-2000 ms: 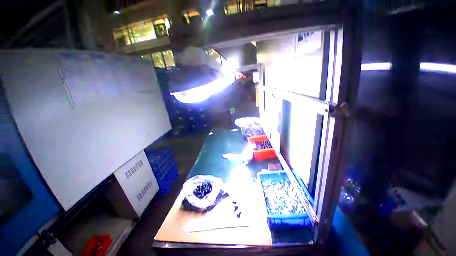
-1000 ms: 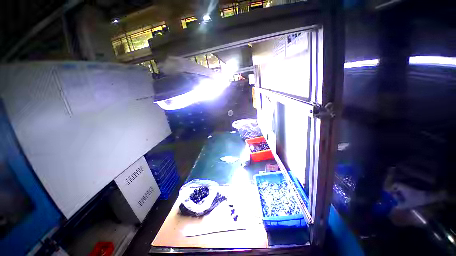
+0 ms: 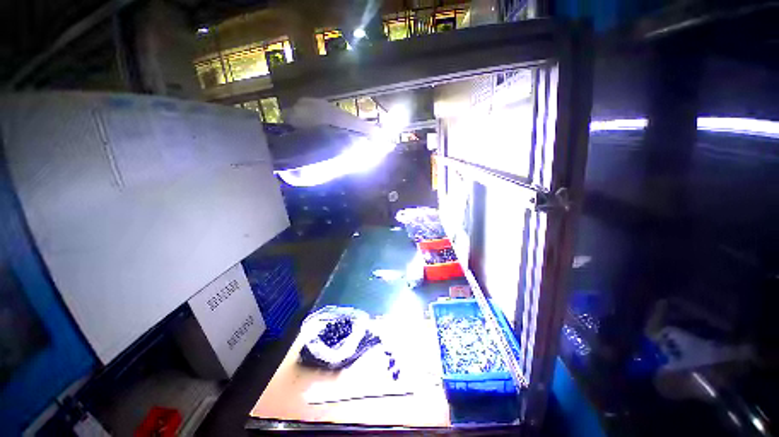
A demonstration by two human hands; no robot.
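Note:
Neither of my hands is in the picture. Nearest in front, an open pale bag (image 3: 359, 343) with dark small parts (image 3: 337, 330) inside sits on the tan board (image 3: 290, 399). Several small dark parts (image 3: 392, 365) lie loose to its right. A thin rod (image 3: 360, 398) lies flat near the board's front edge. A blue bin (image 3: 480, 384) full of small pale pieces stands at the right bench edge. A red-orange bin (image 3: 442, 272) with dark pieces stands behind it.
The green bench top (image 3: 352, 275) runs back to a bulging clear bag (image 3: 420, 224). A bright lamp (image 3: 337, 166) hangs above. A framed panel (image 3: 555, 256) borders the right side. At left are a white panel (image 3: 162, 205), white box (image 3: 229, 320), blue crates (image 3: 273, 294) and red tray (image 3: 160, 422).
The view has shifted slightly, so the bench and panels sit a little differently in the picture. The bag, bins and loose parts keep their places on the bench.

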